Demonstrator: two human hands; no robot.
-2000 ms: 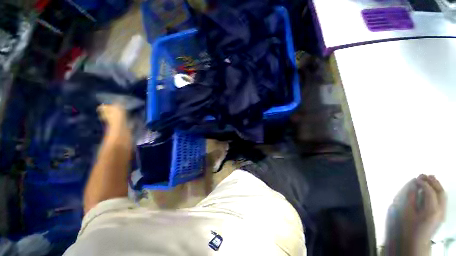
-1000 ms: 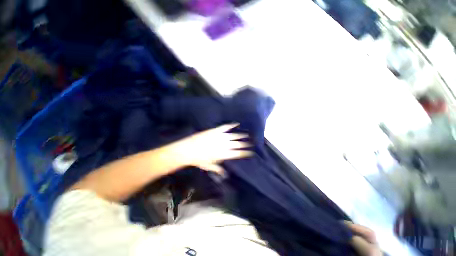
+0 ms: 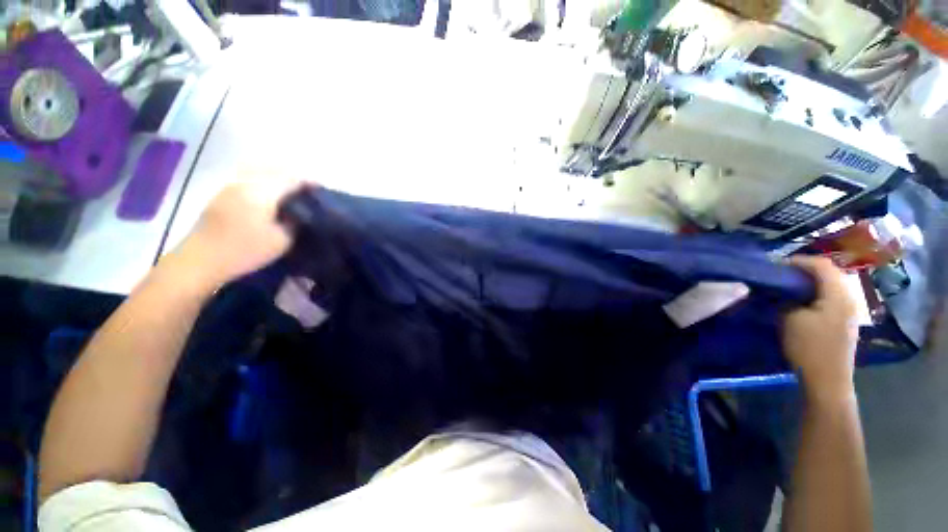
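A navy garment [image 3: 499,281] is stretched wide between my two hands, its upper edge over the table's front edge and the rest hanging above my lap. A pale patch shows near each end of it. My left hand [image 3: 244,229] grips its left end. My right hand [image 3: 821,307] grips its right end. The fingertips of both hands are partly hidden by cloth. The cream-white sewing machine [image 3: 769,145] stands behind the garment's right half, with its keypad and small screen at the right.
The white table [image 3: 364,114] lies behind the garment. A purple device [image 3: 88,125] with a round pale disc is at the far left, beside a purple pad [image 3: 152,179]. A blue basket [image 3: 743,382] shows below right. Red and white items [image 3: 863,241] lie right of the machine.
The view has swung from the baskets at the left to the table and machine. The garment has gone from bunched along the table edge to spread between both hands. My left hand has closed on it.
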